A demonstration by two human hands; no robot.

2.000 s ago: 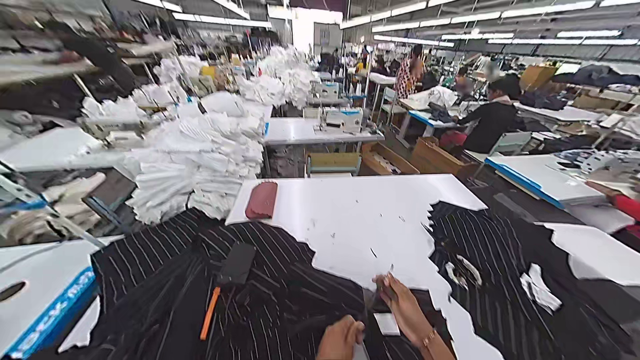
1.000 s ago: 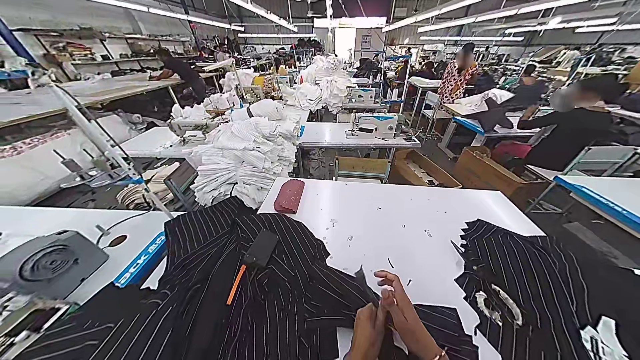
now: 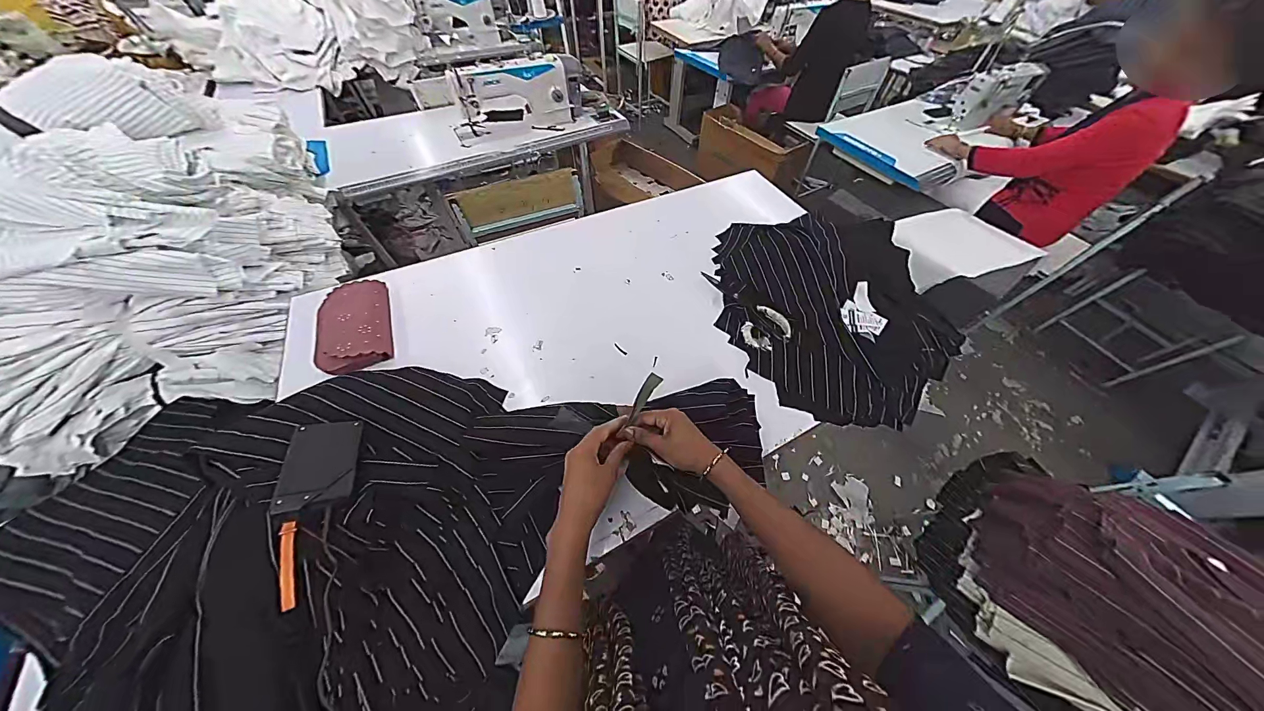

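Observation:
Over the near edge of the white table, my left hand (image 3: 594, 464) and my right hand (image 3: 673, 440) meet with fingertips together. Between them is a narrow dark strip (image 3: 644, 397), probably fabric, its end pointing up. The fingers partly hide it. Dark pinstriped fabric (image 3: 721, 410) lies under and beside my hands. A large heap of dark pinstriped garment pieces (image 3: 415, 553) spreads to the left, with a black flat case (image 3: 318, 464) and an orange strip (image 3: 287, 566) on it. More pinstriped pieces (image 3: 790, 365), with a white printed scrap (image 3: 862, 312) on top, lie at the table's right.
A red scalloped case (image 3: 354, 326) rests on the white table (image 3: 553, 286). White striped garments (image 3: 148, 247) are heaped at left. Sewing machines (image 3: 518, 91) stand beyond. A co-worker in a red sleeve (image 3: 1066, 143) sits at far right. Maroon fabric (image 3: 1116, 573) hangs at lower right.
The view has tilted down and turned right. My hands stay close together at the table's near edge; the dark strip now sticks up from the fingers.

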